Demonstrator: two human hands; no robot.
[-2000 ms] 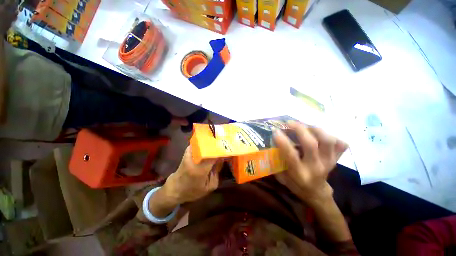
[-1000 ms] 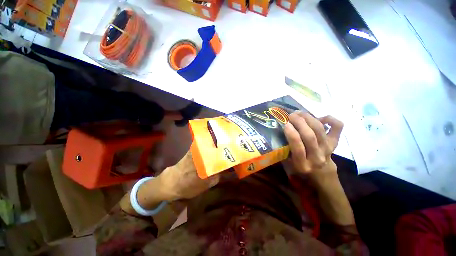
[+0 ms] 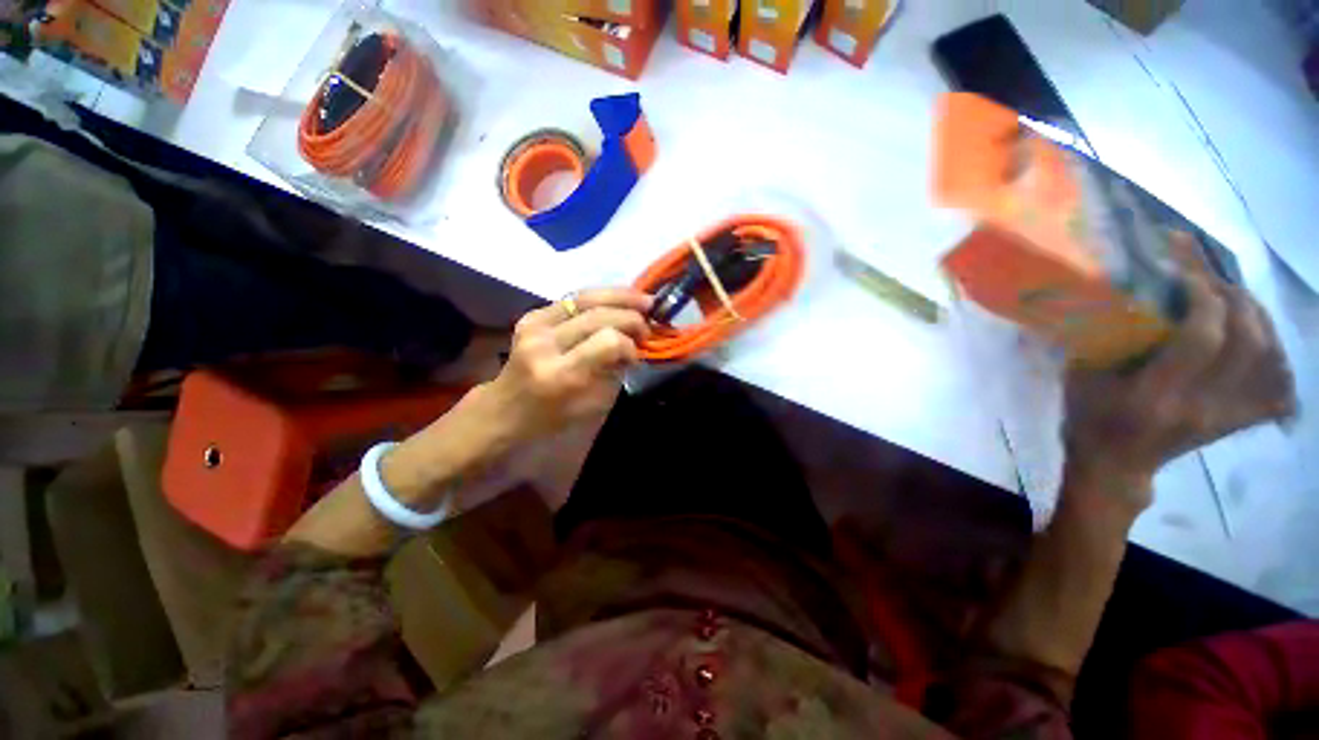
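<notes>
My left hand (image 3: pixel 579 347) grips the near left end of a coiled orange cable (image 3: pixel 778 289) with a black part and a pale band across it. The coil is at the table's front edge, with clear plastic showing around it. My right hand (image 3: pixel 1193 362) holds an orange product carton (image 3: pixel 1034 246) over the right side of the table. The carton and hand are blurred, and the carton's near end looks open. A thin yellowish-green tool (image 3: pixel 890 286) lies on the table between coil and carton.
Another orange coil (image 3: pixel 373 123) sits in a clear plastic tray at the left. A blue and orange tape dispenser (image 3: pixel 586 188), orange cartons (image 3: pixel 774 26) and a smartphone (image 3: pixel 998 65) are on the white table. An orange stool (image 3: pixel 232 460) and a seated person's leg (image 3: pixel 289 297) are at the left.
The carton, earlier held by both hands above my lap, has moved right in my right hand. The orange coil now shows outside it in my left hand, which has moved up to the table edge.
</notes>
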